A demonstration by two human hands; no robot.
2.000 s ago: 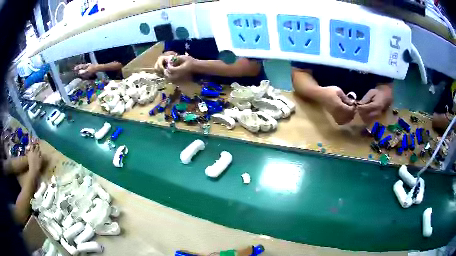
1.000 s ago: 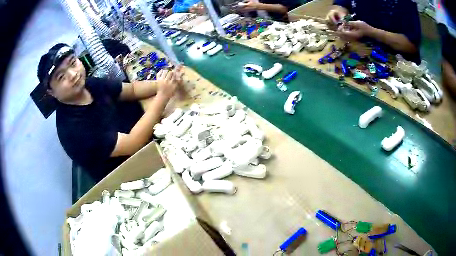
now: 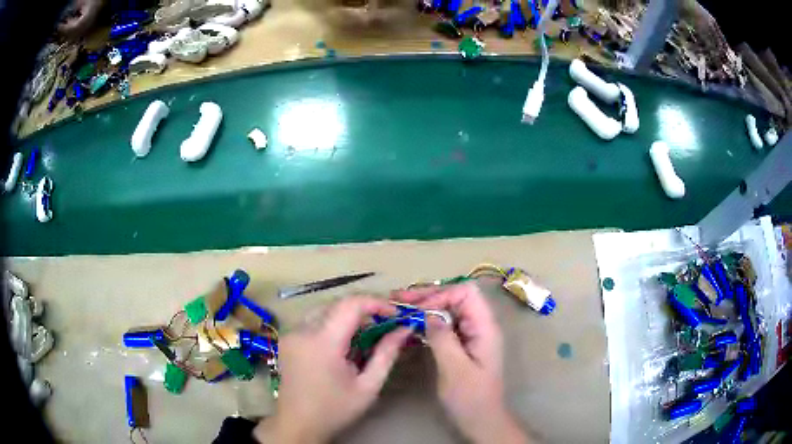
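My left hand (image 3: 334,355) and my right hand (image 3: 469,351) are together at the front middle of the bench. Between their fingertips they hold a wired set (image 3: 408,319) with a blue cell and a green board. A small white part shows at the right fingertips; fingers hide much of the set. Tweezers (image 3: 326,284) lie just beyond my left hand. Another wired set (image 3: 527,290) with a brown pad lies beyond my right hand. Several wired sets (image 3: 221,334) lie tangled at the left.
A green belt (image 3: 373,199) runs across behind the bench, carrying white housings (image 3: 201,132). A white charging cable (image 3: 535,100) hangs over it. White shells (image 3: 30,325) lie at the far left edge. More wired sets (image 3: 712,321) lie on a clear plastic liner (image 3: 623,381) at the right.
The view has swung from the left side and the neighbouring worker to my own bench. Both my hands are now in the picture, holding a wired set.
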